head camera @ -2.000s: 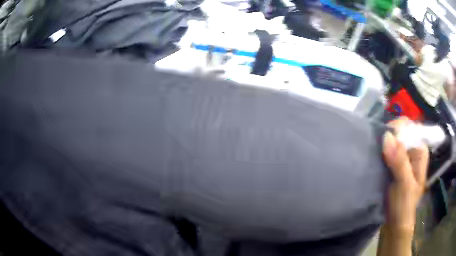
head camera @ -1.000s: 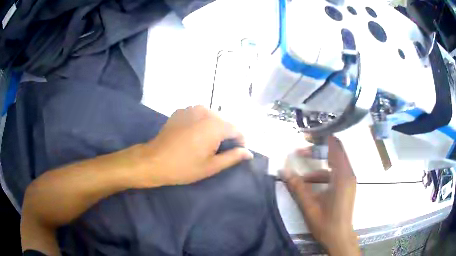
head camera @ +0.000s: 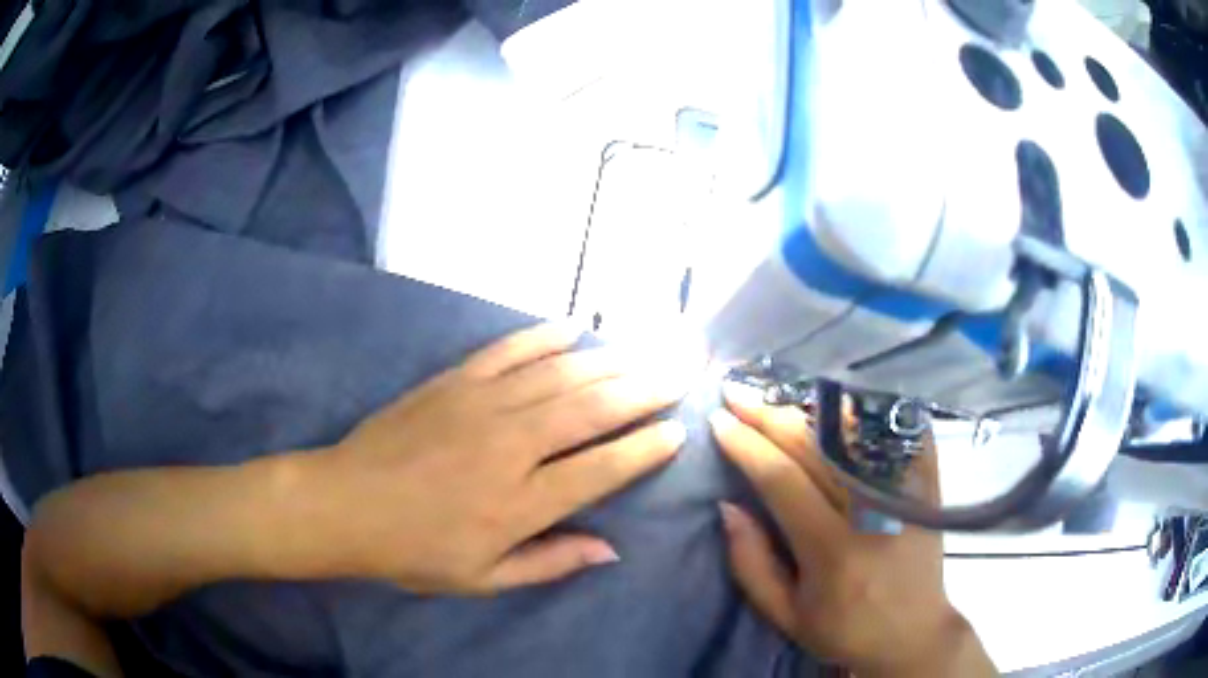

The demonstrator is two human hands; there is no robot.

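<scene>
A dark grey garment piece [head camera: 252, 325] lies over the machine bed [head camera: 464, 199], its edge running to the bright needle area under the white sewing machine head [head camera: 874, 172]. My left hand [head camera: 510, 464] lies flat on the cloth, fingers spread and pointing to the needle area. My right hand [head camera: 835, 556] rests on the cloth at the needle's right side, thumb apart from the fingers. The head and its curved metal bar [head camera: 1060, 464] hide part of it. The presser foot is lost in glare and behind fingers.
A heap of more dark grey garment pieces [head camera: 133, 93] lies at the upper left. An outlined slide plate [head camera: 636, 239] is in the bed behind my left hand. Small dark items [head camera: 1179, 550] lie at the right edge of the table. A blue strip shows at the far left.
The view has swung from the held-up cloth to the machine. The cloth edge now reaches the needle. My left hand has flattened and spread; my right hand has come down onto the cloth.
</scene>
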